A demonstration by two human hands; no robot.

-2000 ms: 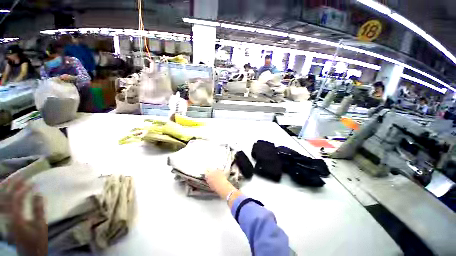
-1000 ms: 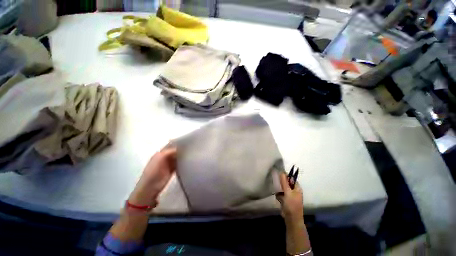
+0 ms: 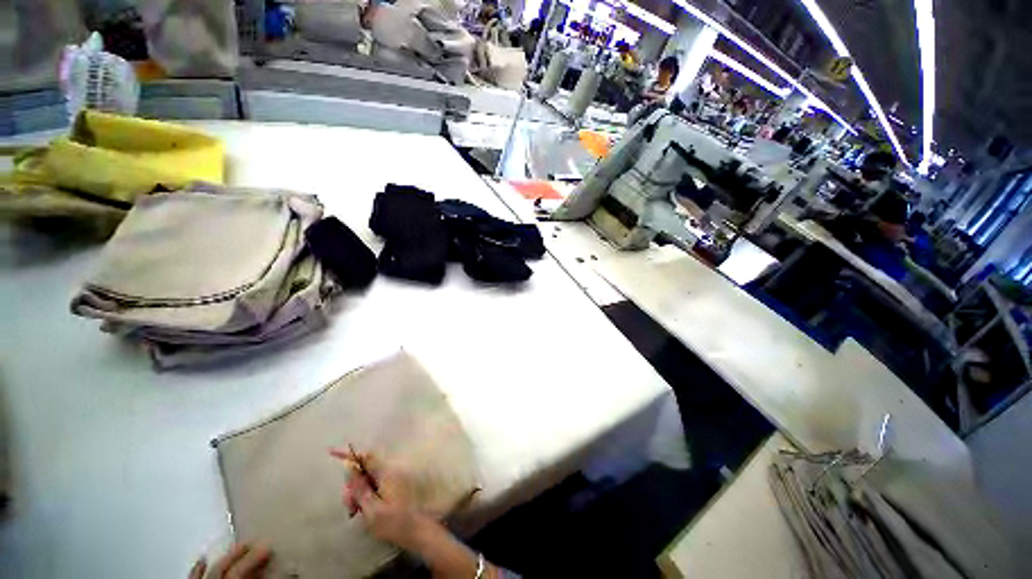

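Observation:
A beige bag piece (image 3: 328,424) lies flat at the table's near edge, with a dark stitched line along its upper left side. My right hand (image 3: 390,503) is over its middle, holding small dark thread snips (image 3: 362,469) that show between the fingers. My left hand (image 3: 234,562) is at the piece's lower left, mostly cut off by the bottom edge. Only its fingers show, on or beside the fabric, and its grip cannot be made out. A stack of beige pieces (image 3: 198,255) lies beyond the piece, to the left.
Black fabric bundles (image 3: 413,238) lie right of the stack. Yellow pieces (image 3: 147,158) lie at the far left of the white table (image 3: 543,390). A sewing machine (image 3: 639,187) stands beyond the table's right edge. More beige folded pieces (image 3: 849,509) lie on a board at lower right.
The view has turned right. The beige piece, held up between both hands a second ago, now lies on the table. My right hand has moved from its right edge over its middle.

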